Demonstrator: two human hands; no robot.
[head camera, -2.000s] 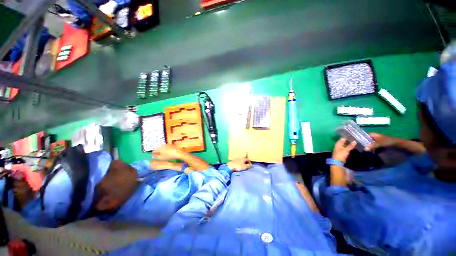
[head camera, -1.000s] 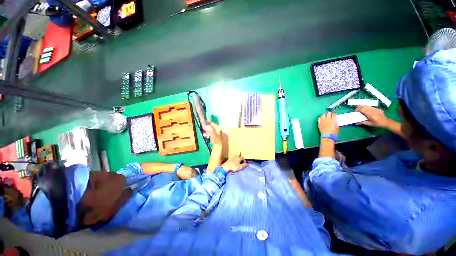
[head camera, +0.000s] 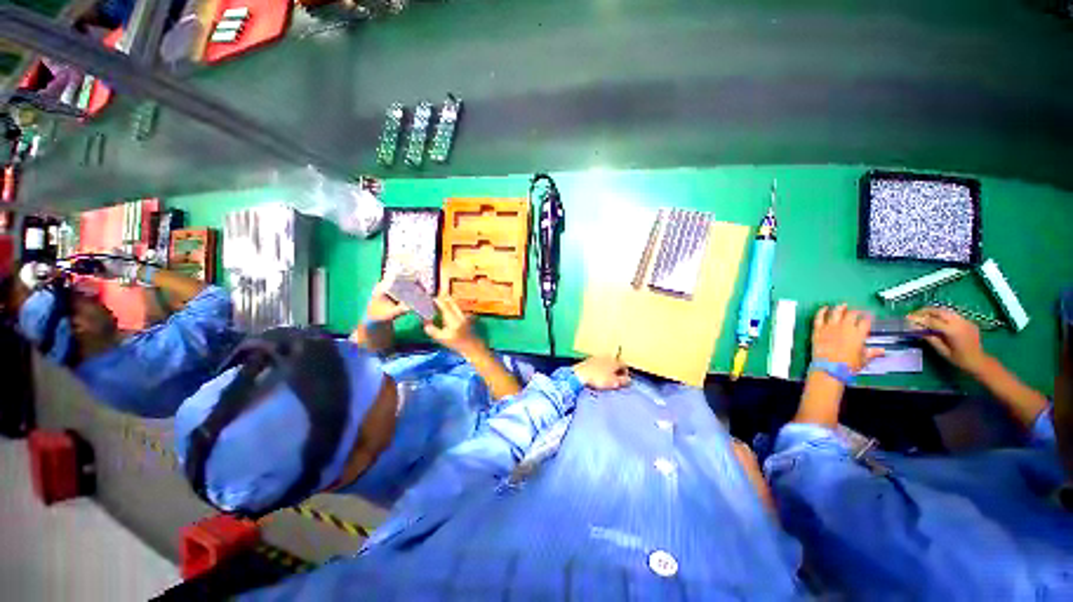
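The tan board (head camera: 653, 335) lies on the green bench in front of me. Two ribbed silvery-grey pieces, one wide (head camera: 682, 252) and one narrow, lie on its far part. My left hand (head camera: 604, 372) rests at the board's near left corner, close to my smock. A thin dark thing shows at its fingertips; whether the hand grips it is too small to tell. My right hand is not in view. The light-blue electric screwdriver (head camera: 758, 280) lies right of the board, tip pointing away from me, with a plain white strip (head camera: 782, 339) beside it.
On the left are a black corded screwdriver (head camera: 548, 241), an orange slotted fixture (head camera: 486, 254) and a neighbour holding a grey piece (head camera: 412, 296). On the right are a parts tray (head camera: 919, 220) and another person's hands (head camera: 842, 338) on a grey bar. Green circuit boards (head camera: 418, 133) lie on the belt.
The view has shifted and turned. The left neighbour's hand has left the black screwdriver, and both hands now hold a grey piece. The right neighbour's hands are on a grey bar. My left hand stays at the board's edge.
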